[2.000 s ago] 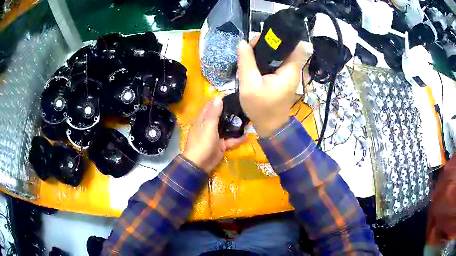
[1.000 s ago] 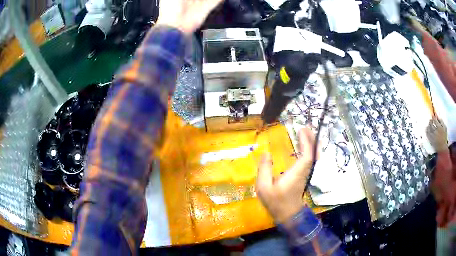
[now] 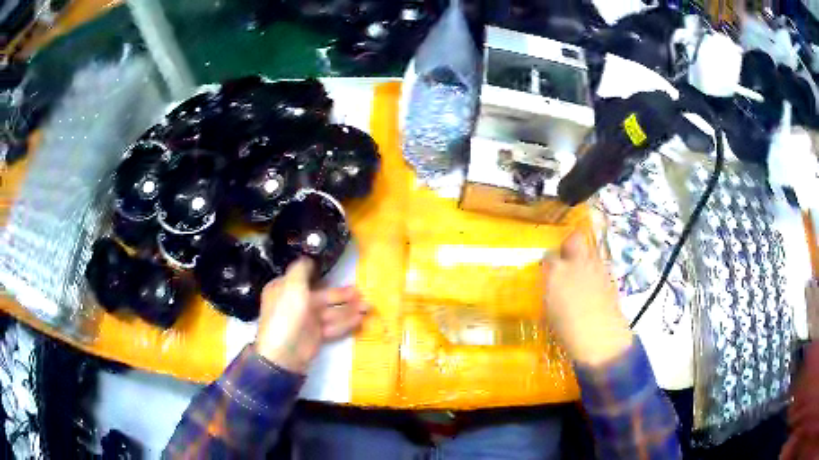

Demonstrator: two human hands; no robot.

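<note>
My left hand is at the near rim of a glossy black camera housing at the front right of the pile. Its fingertips touch the rim; whether they grip it is unclear. The other fingers are spread to the right. My right hand is blurred above the orange-yellow sheeting, fingers bent together; whether it holds something small is unclear. The black electric screwdriver lies out of both hands, its tip beside the screw feeder.
More black housings are heaped at left, beside a clear tray. A screw bag stands left of the feeder. Loose wired parts, a black cord and a filled blister tray are at right.
The screwdriver and the small black unit, held two seconds ago, are out of my hands. My left hand has come back from the far side to the pile. The view has shifted.
</note>
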